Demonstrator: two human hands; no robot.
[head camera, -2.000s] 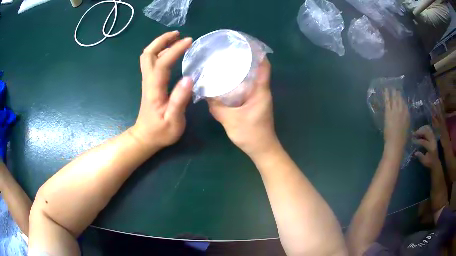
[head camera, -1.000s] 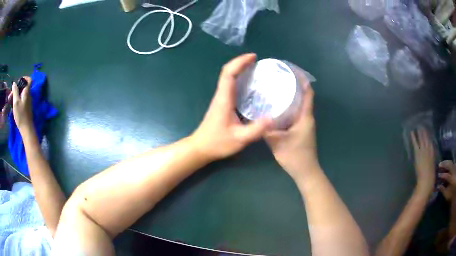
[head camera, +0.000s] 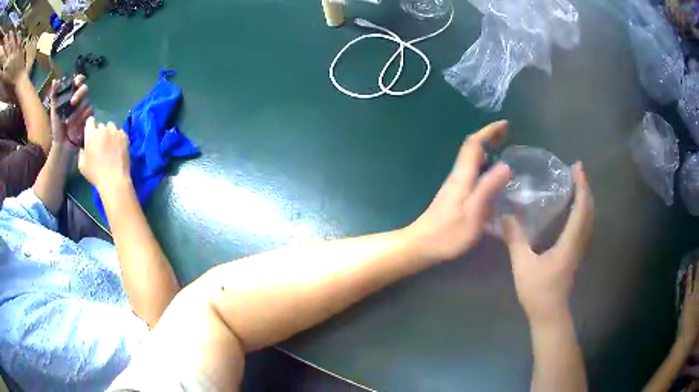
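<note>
A clear round container (head camera: 533, 184) wrapped in thin clear film is held above the dark green table, right of the middle of the view. My right hand (head camera: 548, 253) grips it from below and the right, with thumb and fingers on opposite sides. My left hand (head camera: 467, 195) is at its left side, fingers bent and apart, with fingertips at the film's edge. Whether the left fingertips press on it is hard to tell. The round face shows clear with glare.
A white looped cable (head camera: 381, 65) and crumpled clear bags (head camera: 510, 46) lie at the far side. More bagged lumps (head camera: 657, 157) lie at right. A blue cloth (head camera: 153, 134) and a person's hands (head camera: 106, 153) are at left. Another person's hand (head camera: 690, 298) is at the right edge.
The view has turned left, so things on the table appear further right. The container's face, white before, now looks clear. My left hand's fingers have shifted around its left side.
</note>
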